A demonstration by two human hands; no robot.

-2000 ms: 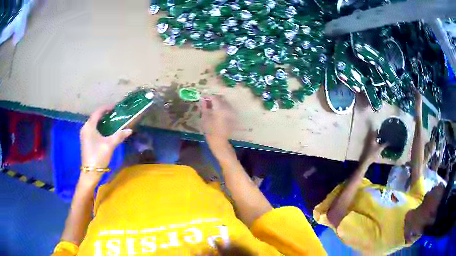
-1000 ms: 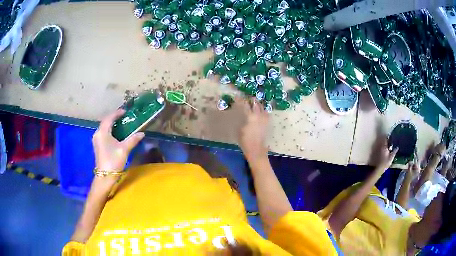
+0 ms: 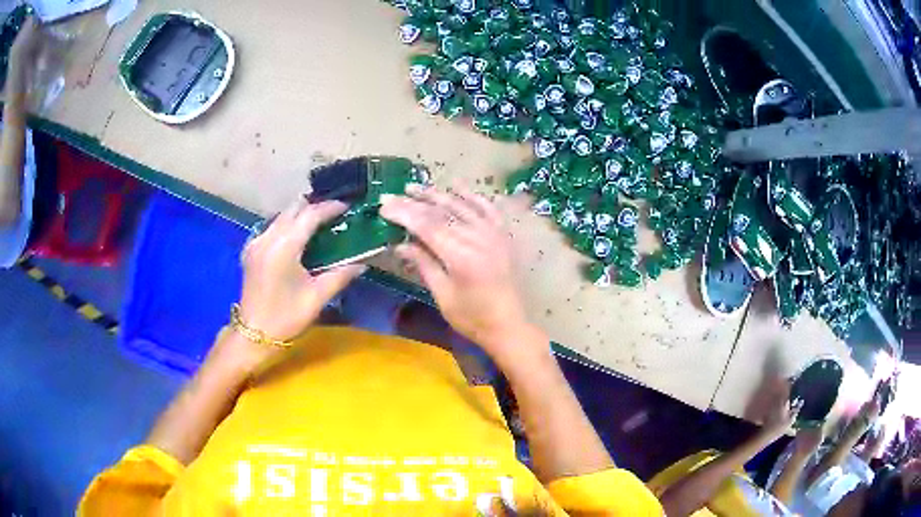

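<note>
A green slipper-like piece with a white rim (image 3: 348,237) is held above the near edge of the cardboard, its dark opening showing at the top. My left hand (image 3: 288,263) grips its left and lower side. My right hand (image 3: 459,252) is on its right side, with fingertips against the green surface. Whether the right fingers hold a small patch cannot be told. A big loose pile of small green patches with white-and-dark round marks (image 3: 566,111) lies beyond my right hand. The green tub is not visible.
Another slipper (image 3: 180,69) lies at the upper left of the cardboard cover (image 3: 293,61). Stacked slippers (image 3: 752,237) lie at the right by a slanting metal bar (image 3: 828,134). Other people's hands show at the right (image 3: 783,414) and left edge (image 3: 18,76). A blue bin (image 3: 182,283) stands below.
My right hand has moved left from the pile's near edge onto the held slipper. The slipper shifted right and turned, showing its dark opening. The view has swung, lowering the pile and right-hand neighbour.
</note>
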